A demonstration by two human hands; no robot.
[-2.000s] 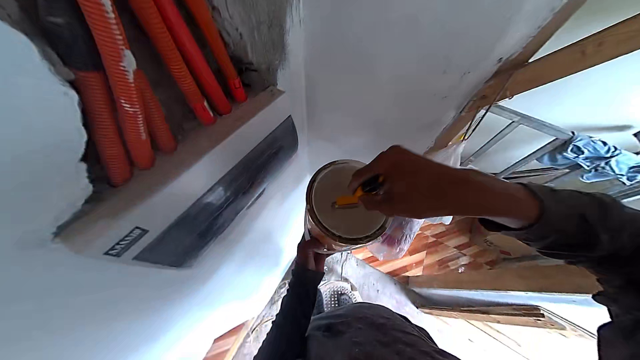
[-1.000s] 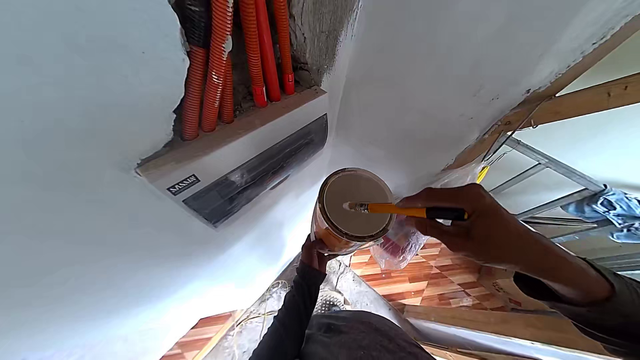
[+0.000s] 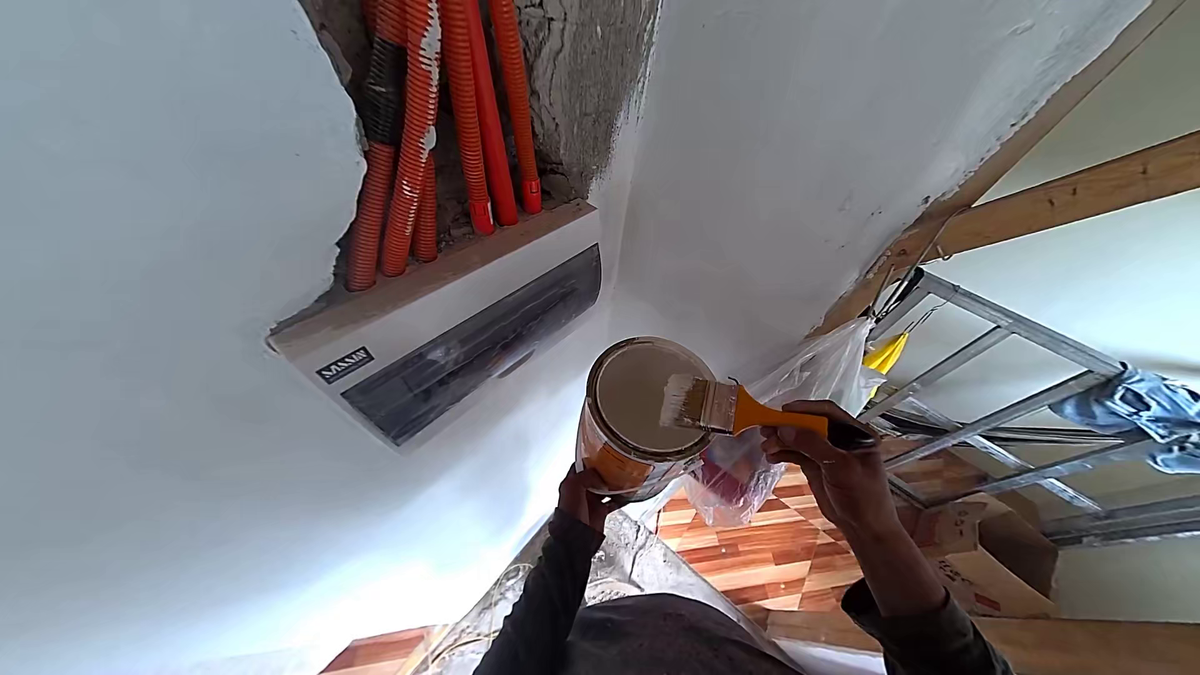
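My left hand [image 3: 588, 497] holds a round paint can [image 3: 611, 466] from below and at its side, with part of its fingers hidden. The can is open at the top, and pale paint [image 3: 639, 394] shows inside its rim. My right hand [image 3: 825, 450] grips the yellow and black handle of a flat paintbrush [image 3: 741, 410]. The brush's bristles, whitened with paint at the tips, are over the right part of the can's opening; whether they touch the paint I cannot tell. Left of the can, an electrical distribution box [image 3: 469, 328] with a dark cover is set in the white wall.
Orange corrugated conduits [image 3: 412, 150] run into the box from a rough wall recess. At right stands a metal ladder [image 3: 1003, 403] with a blue cloth [image 3: 1139, 403] on it. Clear plastic sheeting [image 3: 816, 375], a cardboard box [image 3: 984, 562] and wooden beams [image 3: 1078, 197] are nearby.
The brush has turned so that its broad face shows, where one second ago it was seen edge-on. My right hand has shifted back from the can since two seconds ago. The view has shifted.
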